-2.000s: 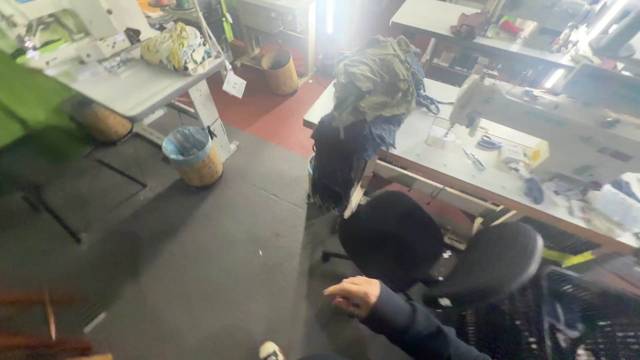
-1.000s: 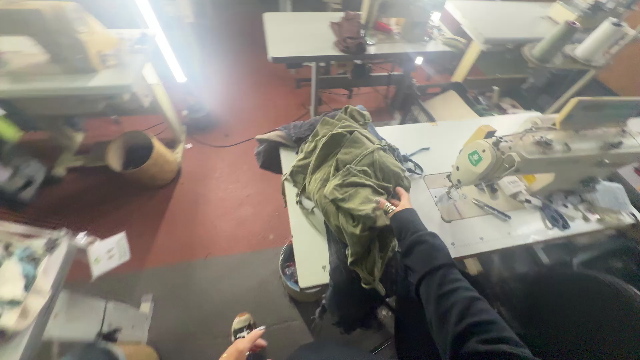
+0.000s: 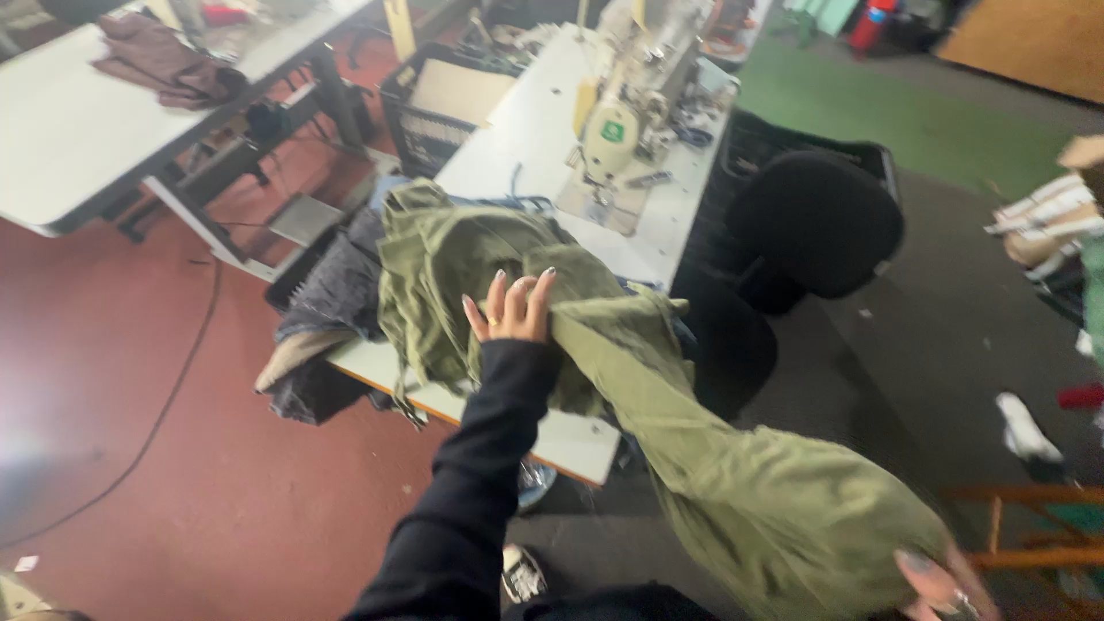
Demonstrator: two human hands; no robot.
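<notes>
An olive-green cloth garment point(image 3: 742, 466) stretches from the pile on the sewing table point(image 3: 569, 440) toward the lower right. My left hand point(image 3: 515, 310), in a dark sleeve with a ring on one finger, lies on the green cloth point(image 3: 457, 259) with its fingers spread. At the lower right, my right hand point(image 3: 936, 586) grips the far end of the garment; it is blurred and partly cut off by the frame. Beneath and beside the green cloth are dark grey denim pieces point(image 3: 336, 276), hanging over the table's left end.
An industrial sewing machine point(image 3: 612, 142) stands on the table behind the pile. Black office chair point(image 3: 811, 224) at right, beside a black crate. Another white table point(image 3: 60, 147) with a brown cloth point(image 3: 164, 65) is at upper left. A cable point(image 3: 185, 371) crosses the red floor.
The right hand, on the green pile a second ago, is now at the lower right with part of the cloth drawn out. The left hand has come up onto the pile. The view has turned right.
</notes>
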